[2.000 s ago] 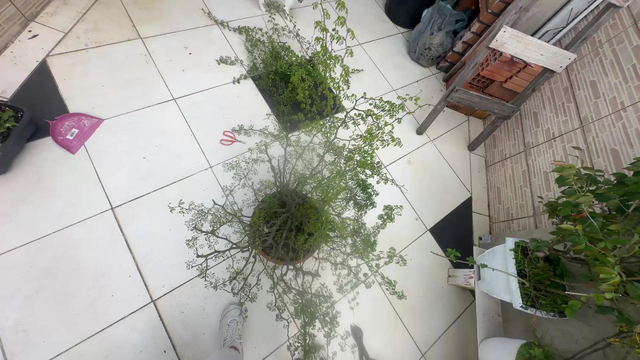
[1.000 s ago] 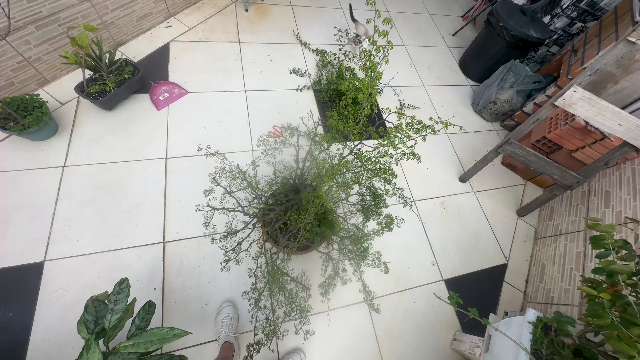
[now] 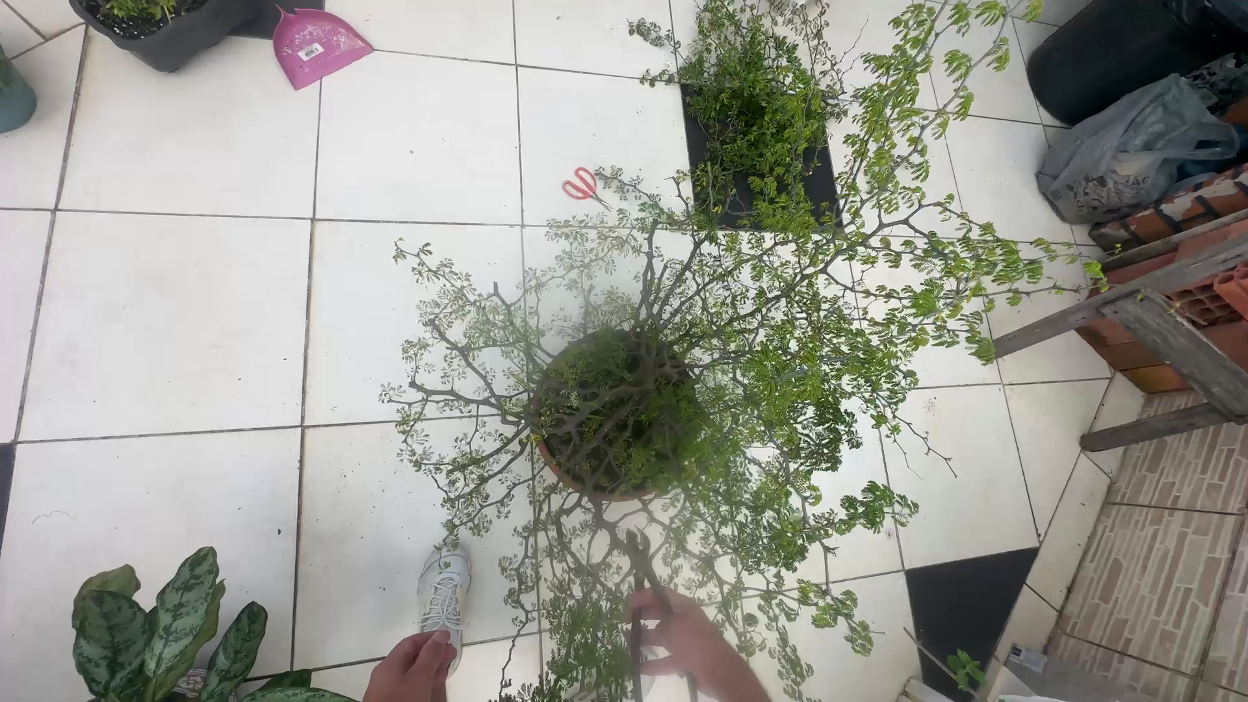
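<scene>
A potted shrub (image 3: 614, 419) with thin spreading branches and small green leaves stands mid-view in a round terracotta-coloured pot (image 3: 558, 468). My right hand (image 3: 682, 634) holds a dark metal pruning tool (image 3: 639, 561), its tip pointing up the view at the shrub's lower branches. My left hand (image 3: 414, 668) is at the bottom edge, beside the white shoe, with thumb and fingertips together; whether something thin is between them cannot be told. Red-handled scissors (image 3: 582, 185) lie on the tiles beyond the pot. Cut-looking leafy branches (image 3: 756, 117) are heaped over a black tile.
A pink dustpan (image 3: 317, 47) and a dark planter (image 3: 166, 34) are at the upper left. A broad-leaved plant (image 3: 166, 624) stands lower left, a white shoe (image 3: 444, 590) beside the shrub. On the right are a wooden frame (image 3: 1170, 331), bricks, a filled plastic bag (image 3: 1121, 146) and a black bin (image 3: 1121, 58).
Both hands have come into view at the bottom, the right one with the pruning tool. The view has shifted.
</scene>
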